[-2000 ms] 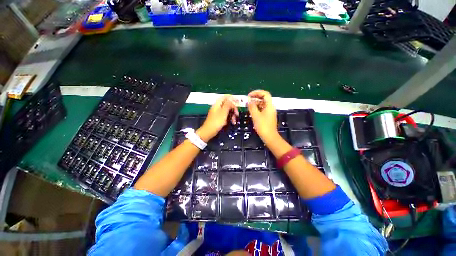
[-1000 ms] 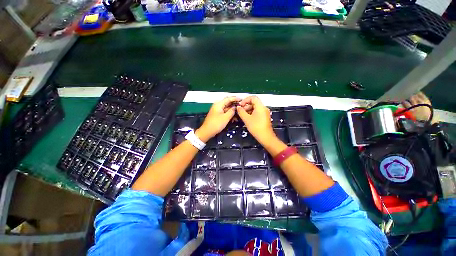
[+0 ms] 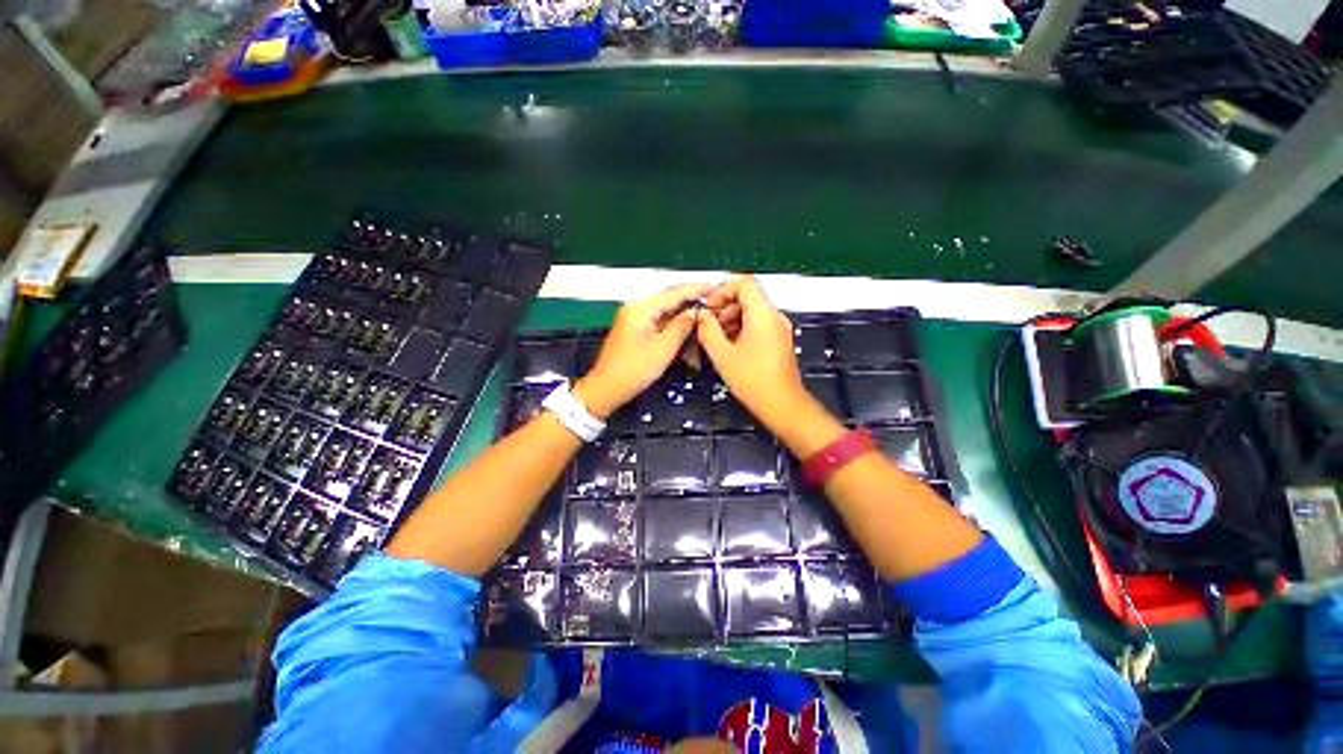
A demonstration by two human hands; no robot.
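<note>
My left hand [image 3: 641, 346] and my right hand [image 3: 747, 342] meet fingertip to fingertip above the far edge of the centre tray [image 3: 682, 527]. Between the fingertips they hold a small dark unit [image 3: 698, 307], mostly hidden by the fingers. Tiny white loose parts [image 3: 678, 395] lie in the upper cells just below the hands. Small reddish and silvery specks show in the left cells of this glossy black tray. The left tray [image 3: 317, 398] holds rows of metallic-looking units, with some cells empty at its upper right.
A black fan [image 3: 1171, 494] and a solder wire reel [image 3: 1125, 355] stand at the right on a red base. The dark green belt [image 3: 619, 177] runs beyond the white strip, with a stray dark piece [image 3: 1074, 251] on it. Blue bins [image 3: 516, 41] stand at the far side.
The hands have come together from slightly apart, and the whitish item seen between them at first no longer shows. The stray piece has shifted right along the belt.
</note>
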